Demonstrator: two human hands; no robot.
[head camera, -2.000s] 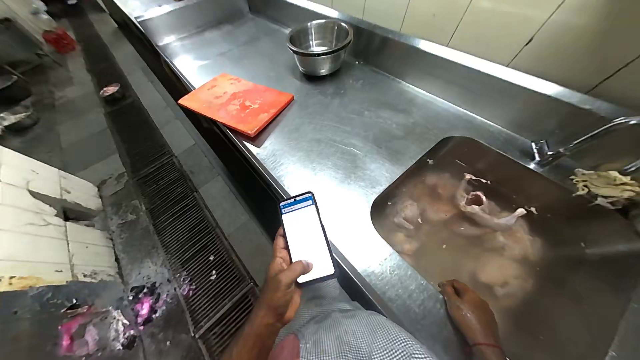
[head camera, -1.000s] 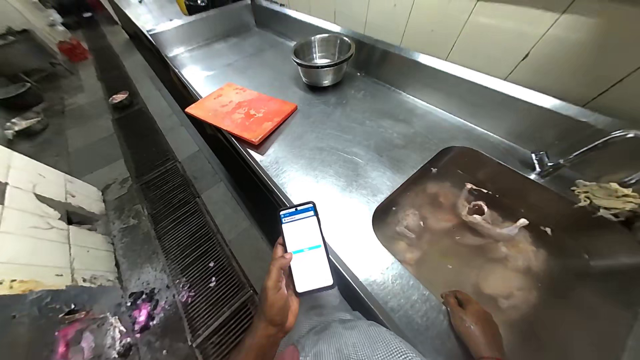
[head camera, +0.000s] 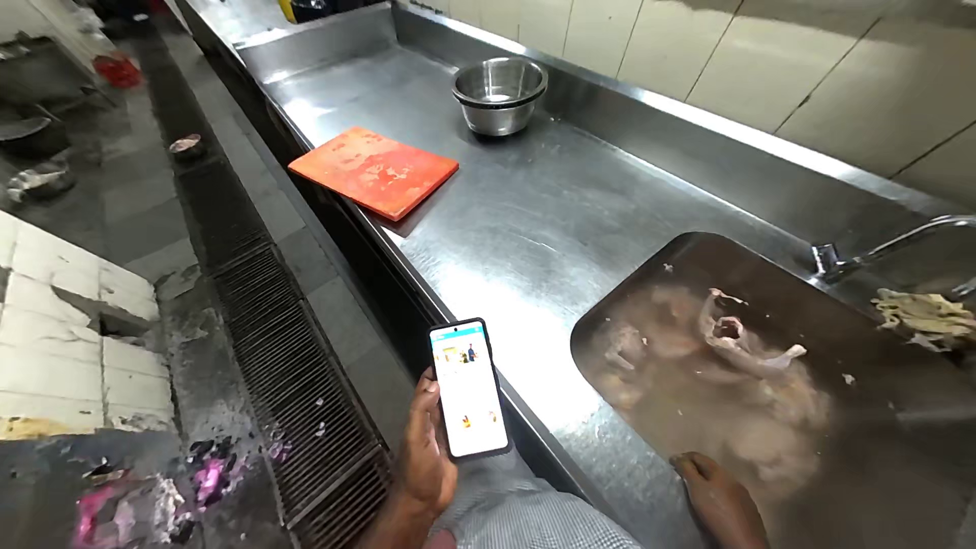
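My left hand (head camera: 428, 450) holds a smartphone (head camera: 470, 393) upright at bottom centre, its lit screen facing me and showing small pictures. At the lower right, my right hand (head camera: 717, 496) rests at the near rim of the sink (head camera: 900, 374), fingers bent, with nothing visible in its grip. Cloudy water fills the sink, and pieces of raw poultry lie in it. One carcass (head camera: 751, 352) pokes above the surface with its cavity and bone ends showing; others are blurred under the water.
An orange cutting board (head camera: 374, 171) lies at the front edge of the steel counter (head camera: 534, 221). Nested steel bowls (head camera: 499, 114) stand behind it. A faucet (head camera: 831, 259) and a crumpled pale cloth-like thing (head camera: 923, 316) are at the right. A floor drain grate (head camera: 305, 389) runs along the left.
The phone's screen has changed from a mostly white page to one with small pictures. My left thumb, over the screen's lower part two seconds ago, is now at the phone's left edge.
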